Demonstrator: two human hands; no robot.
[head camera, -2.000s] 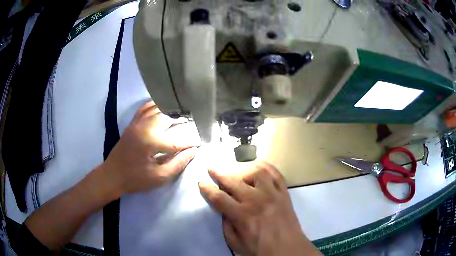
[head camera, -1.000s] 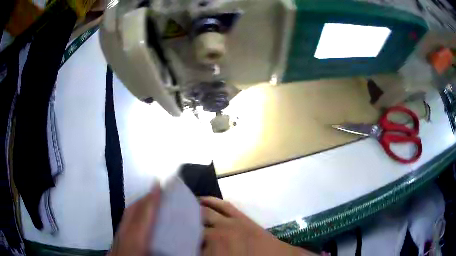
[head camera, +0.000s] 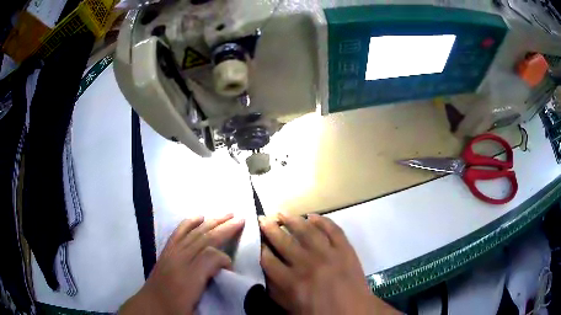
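A white fabric panel lies under the sewing machine head, glaring white near the needle. Black fabric shows along its left side, and a narrow black strip shows at its right edge. The panel's near end is folded between my hands, with black fabric beside it. My left hand presses on the white panel, fingers spread, thumb on the fold. My right hand lies flat at the panel's right edge, fingertips on the edge. Whether it grips cloth is hidden. The needle tip is lost in glare.
Red-handled scissors lie open-bladed right of the needle on the beige machine bed. A green control panel is above. Stacked black pieces lie at left. A yellow crate is behind. Green edging borders the table.
My left hand has put the lifted white cloth down beside the needle line and now presses on it. My right hand has moved up to the edge. The view has shifted.
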